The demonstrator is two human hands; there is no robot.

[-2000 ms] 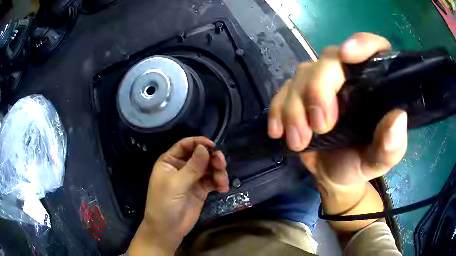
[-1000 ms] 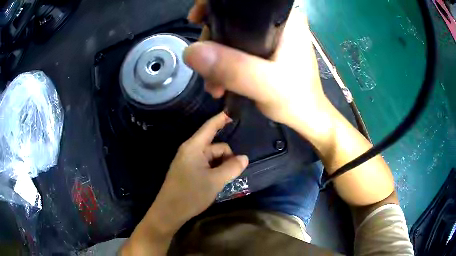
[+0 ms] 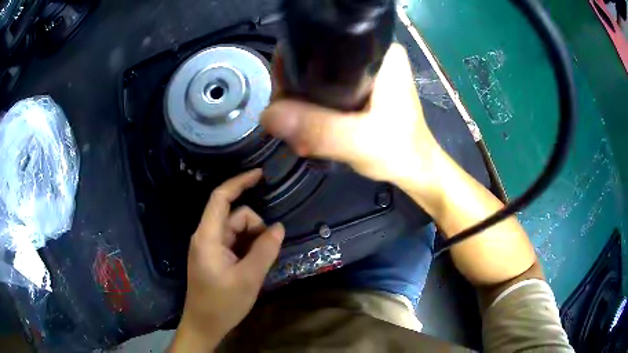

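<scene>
A loudspeaker driver lies face down with its silver magnet (image 3: 219, 95) on top, inside the opening of a square black front panel (image 3: 358, 207). My right hand (image 3: 358, 131) grips the thick black electric screwdriver (image 3: 337, 48), held upright at the driver's right side. The screwdriver's tip is hidden behind my hand and the driver. My left hand (image 3: 227, 241) is in front of the driver, low over the panel's near part, with thumb and index finger apart. No screw can be seen in it.
A crumpled clear plastic bag (image 3: 38, 172) lies at the left. More black drivers (image 3: 58, 27) are at the far left. A black power cord (image 3: 568, 117) loops over my right forearm. A green table (image 3: 530, 89) is at the right, with a black panel (image 3: 599, 296) at its near corner.
The screwdriver has swung from pointing sideways to upright over the driver's right side. My left hand has left its tip, opened its fingertips and moved left.
</scene>
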